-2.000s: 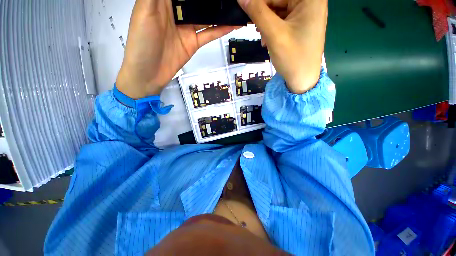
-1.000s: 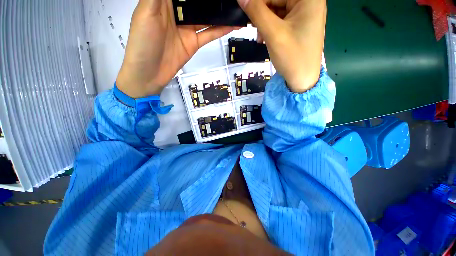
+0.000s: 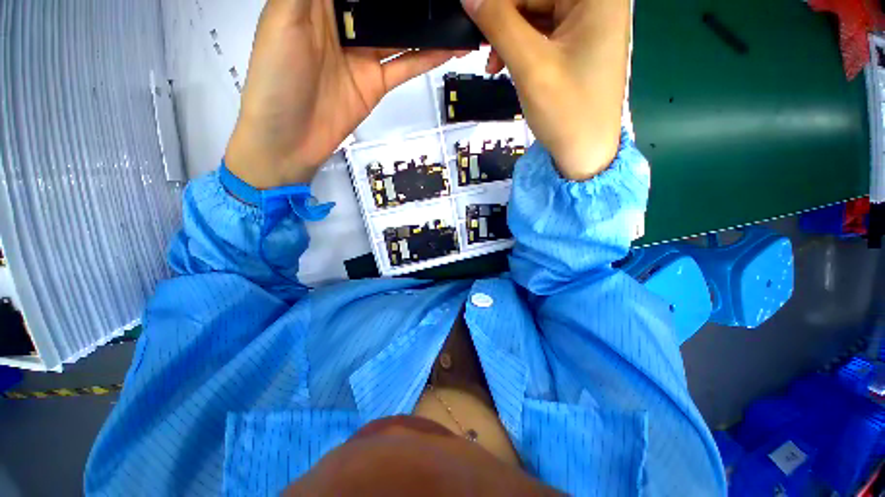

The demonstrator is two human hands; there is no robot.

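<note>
A black circuit board [image 3: 412, 24] with pale gold spots at its left end is held between my hands at the top edge, partly cut off. My left hand [image 3: 306, 92] holds its left side, fingers cut off by the frame. My right hand [image 3: 568, 78] has its thumb on the board's right end; its other fingers are bent and partly cut off. Below, a white compartment tray [image 3: 356, 180] holds several boards [image 3: 409, 182], one per visible filled pocket. A plainer black board [image 3: 482, 98] lies in an upper pocket, partly hidden by my right hand.
A tall stack of white trays [image 3: 82, 165] stands at the far left, beside white sheets [image 3: 199, 58]. A green mat [image 3: 752, 126] lies at right with a dark strip [image 3: 725, 32] on it. Blue stools [image 3: 742, 277] and blue bins [image 3: 825, 437] stand on the grey floor.
My right hand has shifted very slightly left, and its fingertips below the board have moved a little. The board and my left hand have barely moved.
</note>
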